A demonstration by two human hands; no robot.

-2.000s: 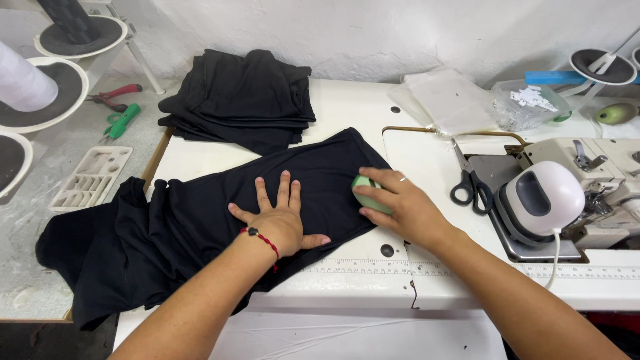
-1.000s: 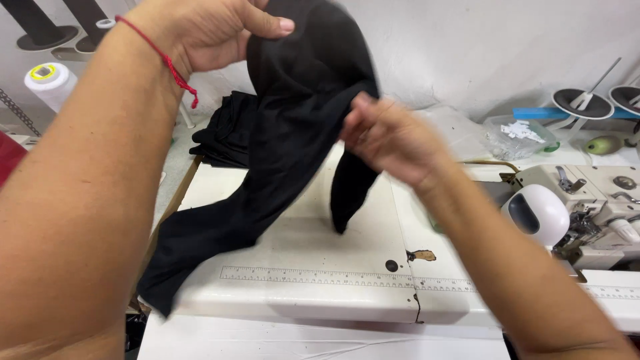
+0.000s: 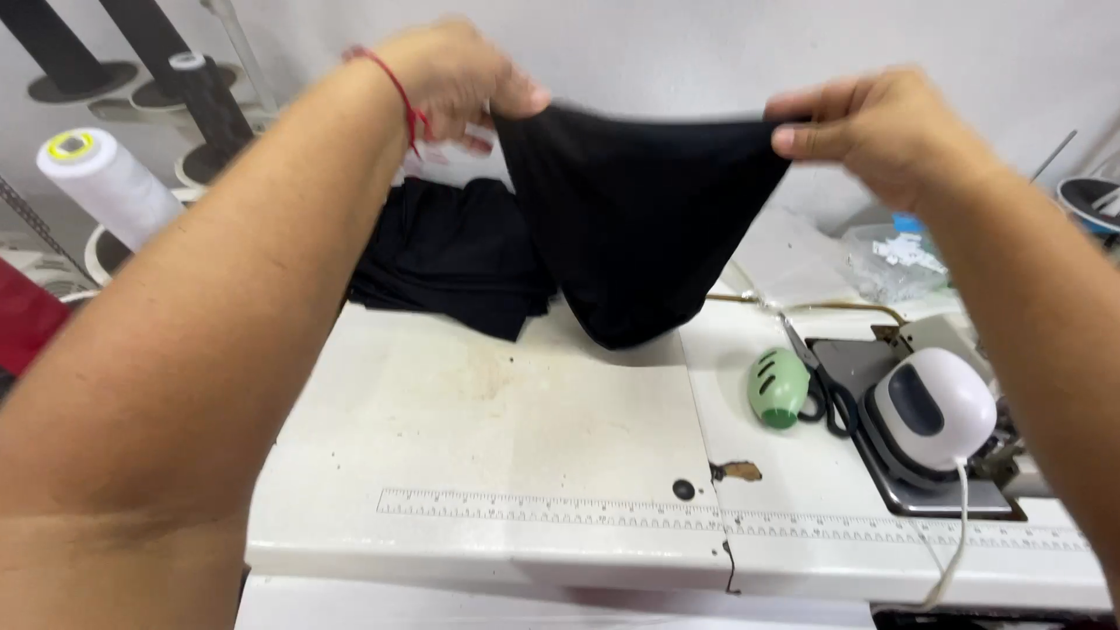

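Note:
A piece of black fabric [image 3: 647, 219] hangs in the air above the far part of the white table, its top edge stretched between my hands. My left hand [image 3: 468, 83] grips the upper left corner between thumb and fingers; a red cord bracelet is on that wrist. My right hand [image 3: 862, 122] pinches the upper right corner. Behind and left of the hanging cloth lies a stack of folded black fabric [image 3: 446, 254]. To the right, a light green oval object with dark slots [image 3: 779, 388] rests beside black-handled scissors [image 3: 827, 394].
A small white heat press [image 3: 936, 407] with a cord sits on the metal plate at the right, by a sewing machine. A ruler tape [image 3: 560, 509] runs along the front of the table [image 3: 472, 411]. Thread cones [image 3: 109, 184] stand at left. A plastic bag with white pieces [image 3: 901, 262] lies at back right.
Two seconds ago the black fabric lay on the table under my left hand, with my right hand on the green object. Now both hands hold the fabric up and the green object lies by the scissors.

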